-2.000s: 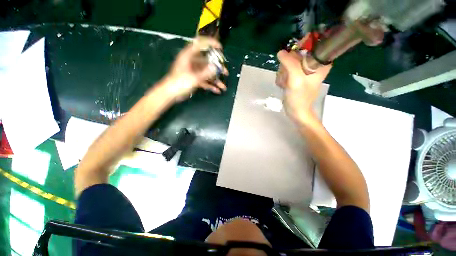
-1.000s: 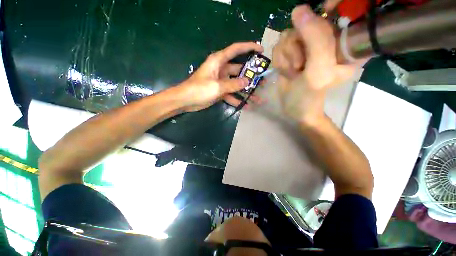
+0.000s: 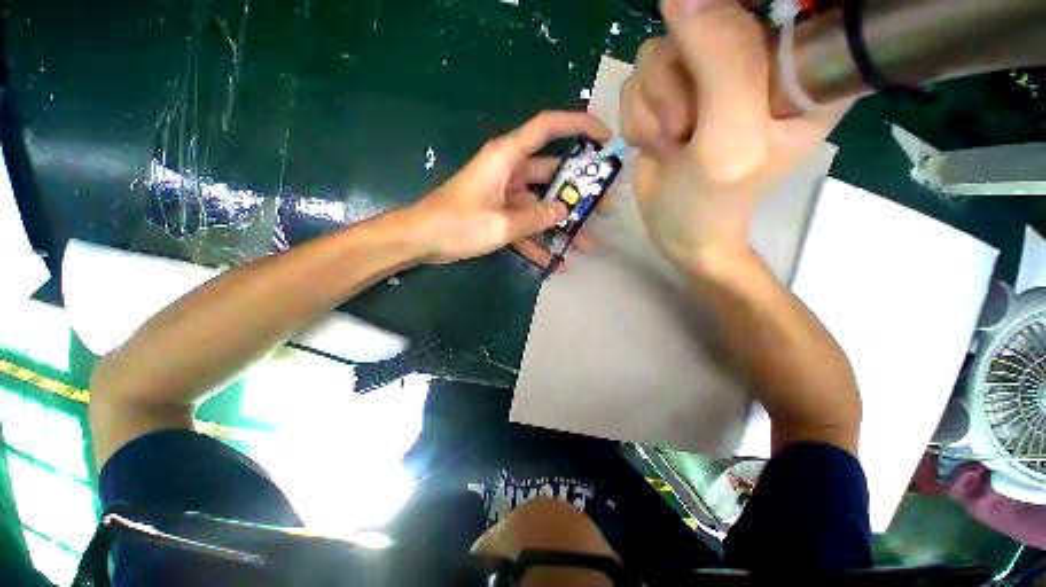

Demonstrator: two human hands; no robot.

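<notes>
My left hand (image 3: pixel 493 201) holds a small dark circuit board module (image 3: pixel 583 184) with white, silver and yellow parts, above the left edge of the grey cardboard sheet (image 3: pixel 619 333). My right hand (image 3: pixel 717 138) is wrapped around the glue dispensing gun, whose thick grey-brown barrel (image 3: pixel 941 46) comes in from the upper right. The pale-blue nozzle tip (image 3: pixel 617 147) is at the module's upper end; whether it touches cannot be told. A thin dark cable lead (image 3: pixel 555 264) hangs below my left fingers.
White paper (image 3: pixel 906 298) lies right of the cardboard, and a white fan (image 3: pixel 1027 396) stands at the right edge. A pale metal bar (image 3: pixel 986 170) is at upper right. More papers (image 3: pixel 138 292) and a dark bundle (image 3: pixel 399 367) lie at lower left on the glossy green bench (image 3: pixel 356 103).
My left hand came right with the module, and the gun came down to meet it. Since one second ago, the nozzle tip has shifted from the module's side to its upper end.
</notes>
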